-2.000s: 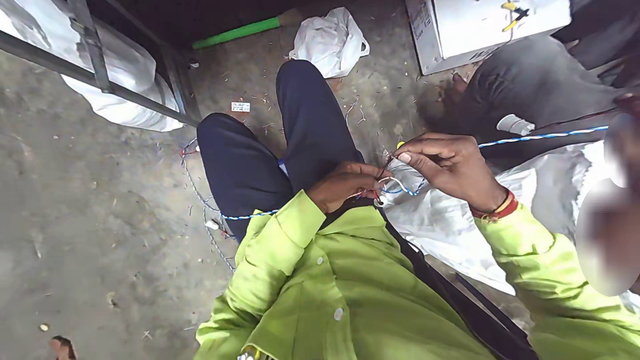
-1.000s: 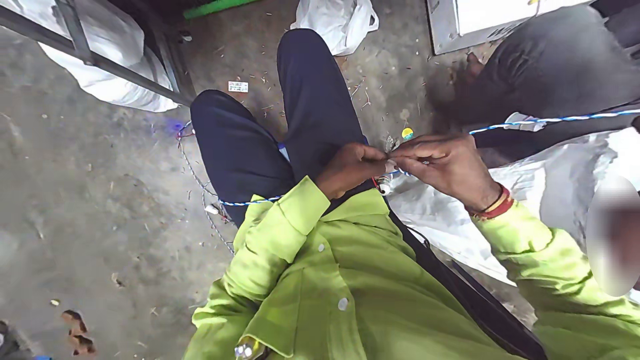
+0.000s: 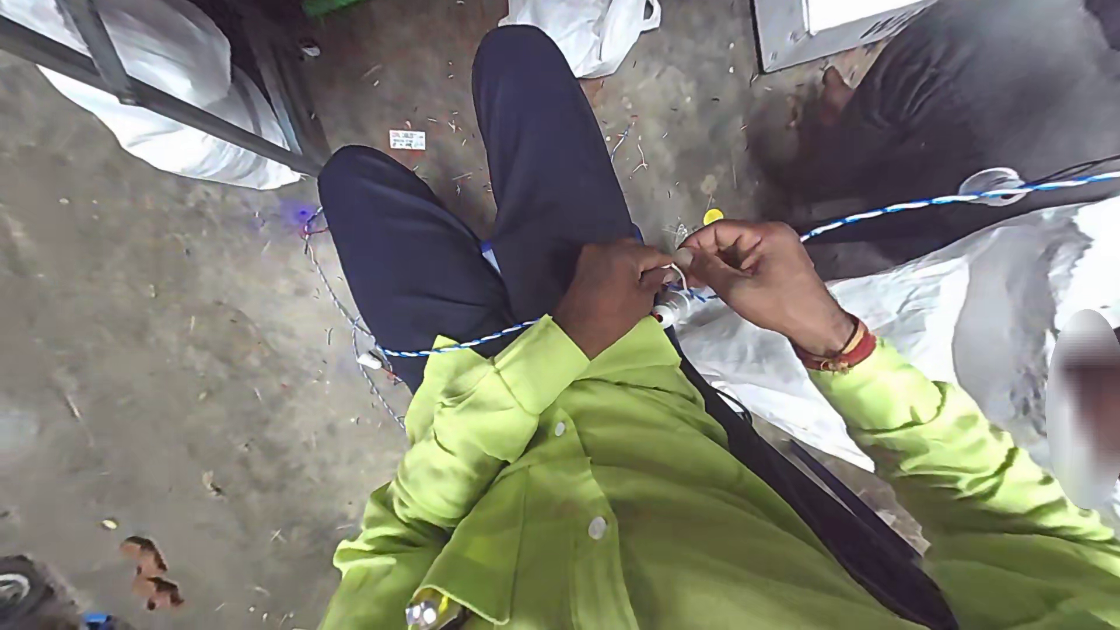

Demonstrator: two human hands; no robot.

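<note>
Over my lap, my left hand (image 3: 612,293) and my right hand (image 3: 752,276) meet at the fingertips, pinching the thin white end of a wire (image 3: 678,275). A blue-and-white twisted cable (image 3: 919,204) comes from the right edge, passes behind my right hand, and shows again below its fingers. Another stretch of twisted cable (image 3: 472,341) leads from my left wrist across my thigh to the floor. Just under the fingertips sits a small whitish, translucent part (image 3: 672,311). What exactly lies between the fingertips is too small to tell.
A person's dark-clothed leg (image 3: 927,114) is at the upper right, beside white plastic sheeting (image 3: 927,280). A metal frame (image 3: 184,109) with white bags stands upper left. A white plastic bag (image 3: 582,31) lies beyond my knees. Wire scraps and a small label (image 3: 408,140) are on the floor.
The fingertips were close together one second ago; now a white wire end shows between them. A loop of wire seen two seconds ago at the right hand is no longer spread out.
</note>
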